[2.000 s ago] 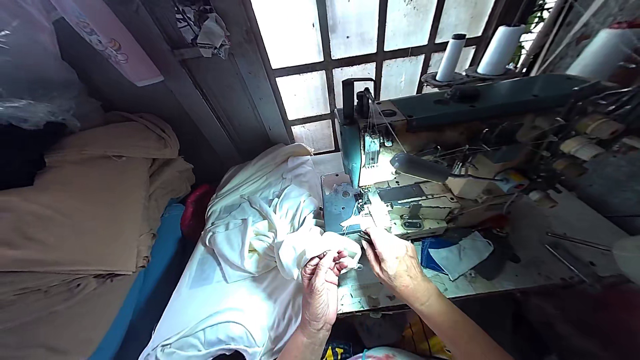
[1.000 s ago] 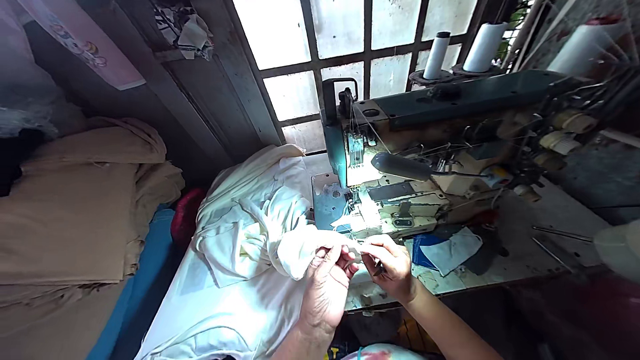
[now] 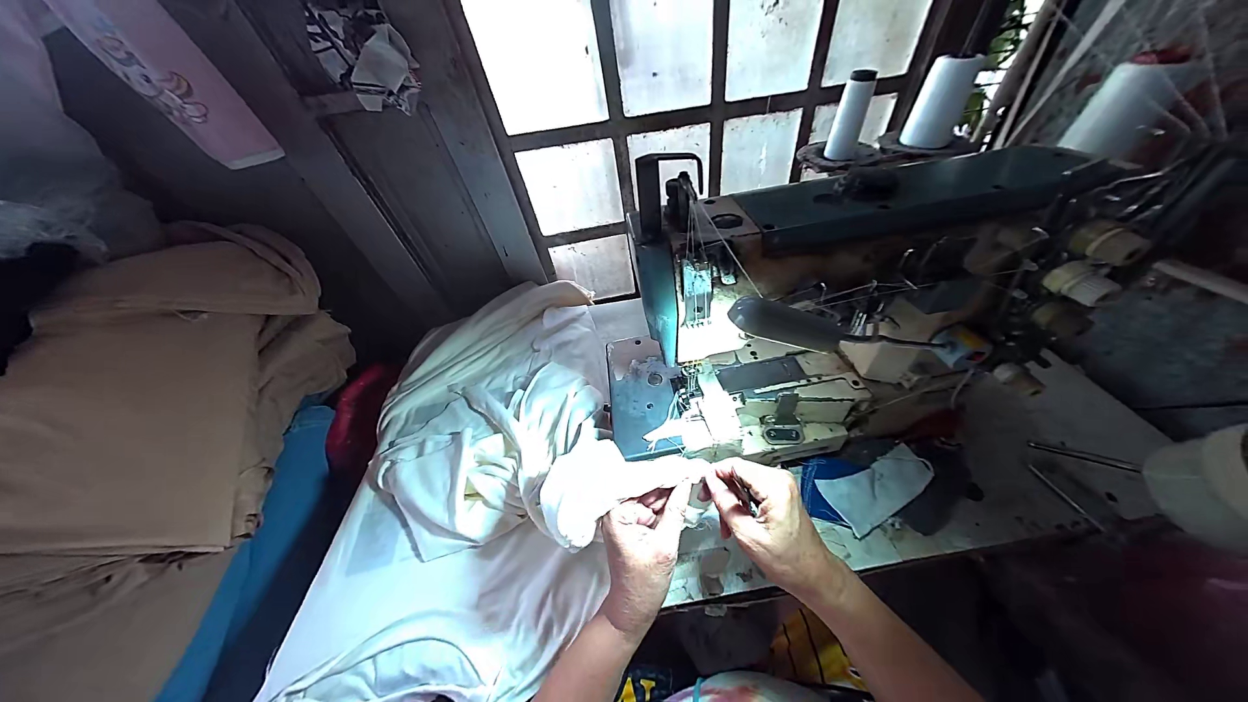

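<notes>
My left hand [image 3: 643, 546] pinches the edge of a white cloth [image 3: 575, 487] just in front of an industrial sewing machine [image 3: 702, 292]. Beside it, my right hand [image 3: 765, 517] grips the same edge between thumb and fingertips, and a small dark tool [image 3: 747, 495], perhaps thread snips, lies within its fingers. The rest of the white fabric is bunched to the left of my hands. A lit scrap of white material [image 3: 717, 409] lies under the machine's needle area, behind my hands. Whether it joins the held cloth cannot be told.
Folded brown cloth [image 3: 136, 419] is piled at the left over blue fabric [image 3: 283, 507]. Thread cones [image 3: 941, 102] stand behind the machine. A white and blue cloth scrap [image 3: 877, 487] lies right of my hands, near metal rods [image 3: 1072, 456]. A barred window [image 3: 673, 117] is behind.
My right hand has come away from the needle area to meet my left hand at the cloth edge. The view has shifted slightly.
</notes>
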